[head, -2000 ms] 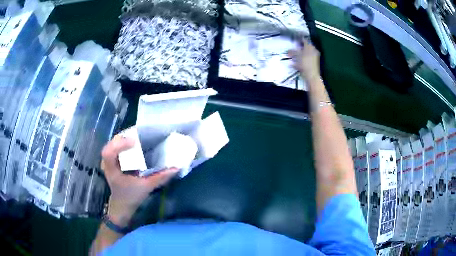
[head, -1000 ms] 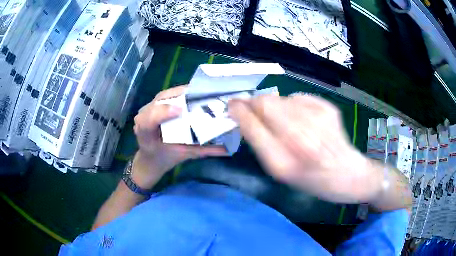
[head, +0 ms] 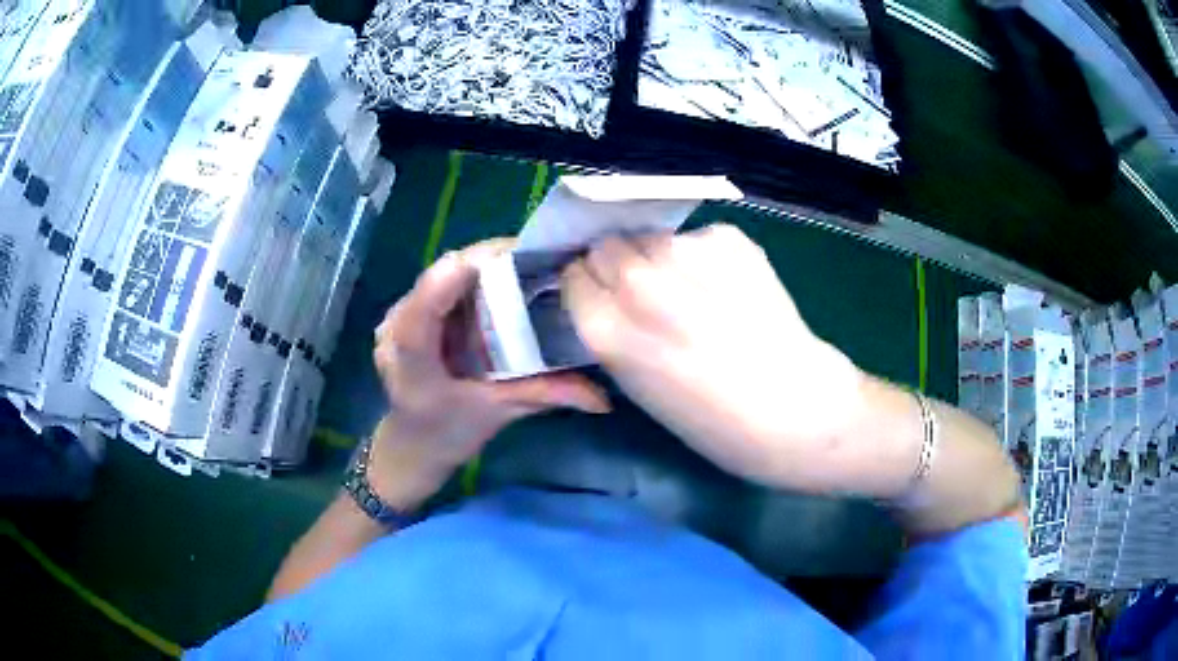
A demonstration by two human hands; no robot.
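A white retail carton (head: 513, 323) is open at its mouth, with its large flap raised at the back. My left hand (head: 439, 349) is around the carton from the left, thumb along the near edge. My right hand (head: 698, 329) is at the carton's mouth, its fingertips inside the opening. The fingers hide most of the inside, so I cannot tell whether they hold anything. A pale curved edge shows inside the carton beside the fingers.
Ahead are a black tray of thin white loops (head: 485, 58) and a tray of flat white pieces (head: 762, 71). Carton rows stand at left (head: 194, 245) and right (head: 1098, 439). A black object (head: 1053, 110) lies at the far right on the green surface.
My right hand has come from the right tray to the carton and pushed in at its mouth. The white piece seen sticking out a second ago no longer shows. My left hand has kept the carton.
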